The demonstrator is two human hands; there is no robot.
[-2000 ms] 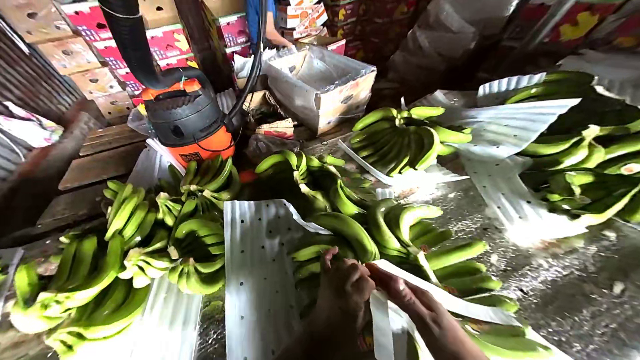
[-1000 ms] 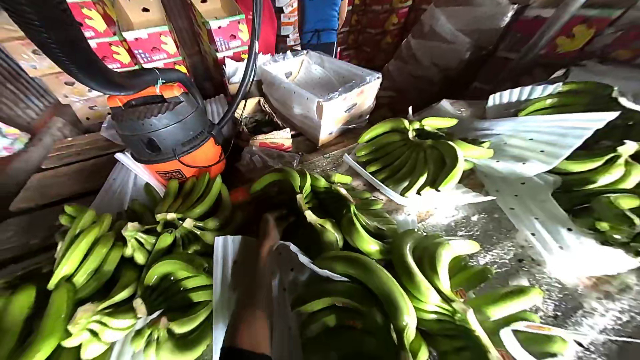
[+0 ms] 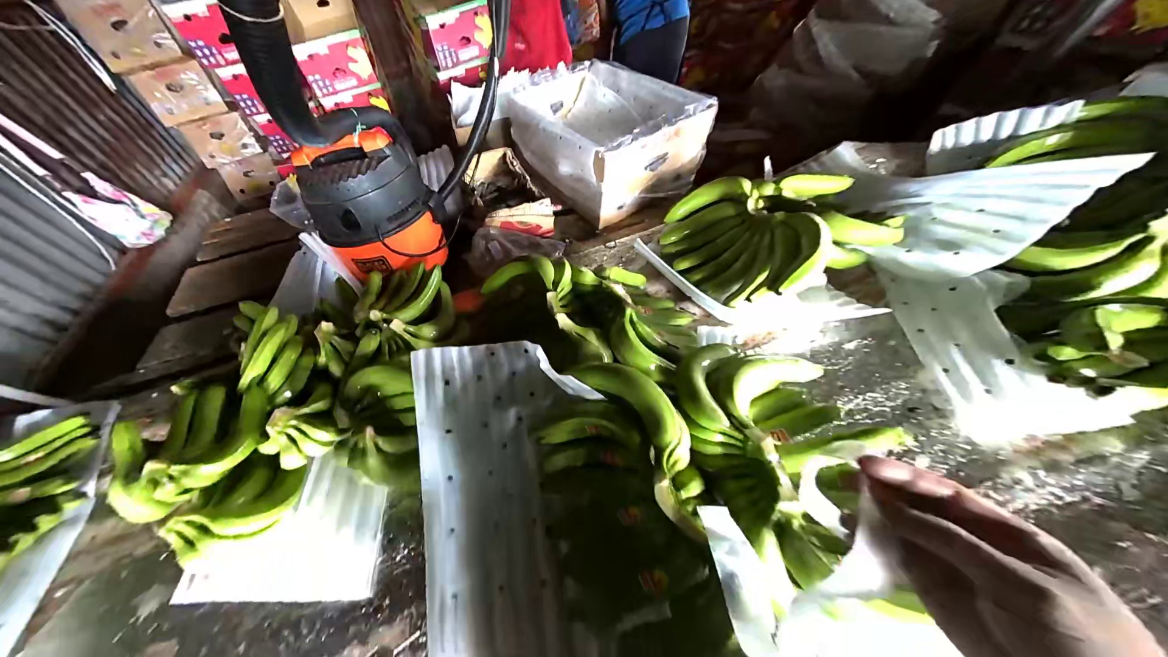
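At the lower right my right hand (image 3: 985, 557) has its fingertips at a white strip of liner or label backing (image 3: 853, 547), over green banana clusters. My left hand is out of the picture. In the middle lie green bananas (image 3: 639, 401), some with small stickers, beside a perforated white foam sheet (image 3: 484, 493). Another cluster (image 3: 748, 237) rests on white sheeting behind them. More green bananas (image 3: 219, 438) are grouped at the left, partly over a white sheet (image 3: 292, 538).
A black and orange vacuum (image 3: 365, 192) stands at the back left, its hose rising. Near it is a plastic-lined carton (image 3: 611, 137). Stacked cartons (image 3: 338, 64) and a person in blue (image 3: 650, 27) are behind. Further bananas and foam (image 3: 1004, 201) lie at the right.
Two seconds ago both hands were together over the central bananas; one second ago an arm reached in beside the foam sheet. Now only my right hand shows, at the lower right.
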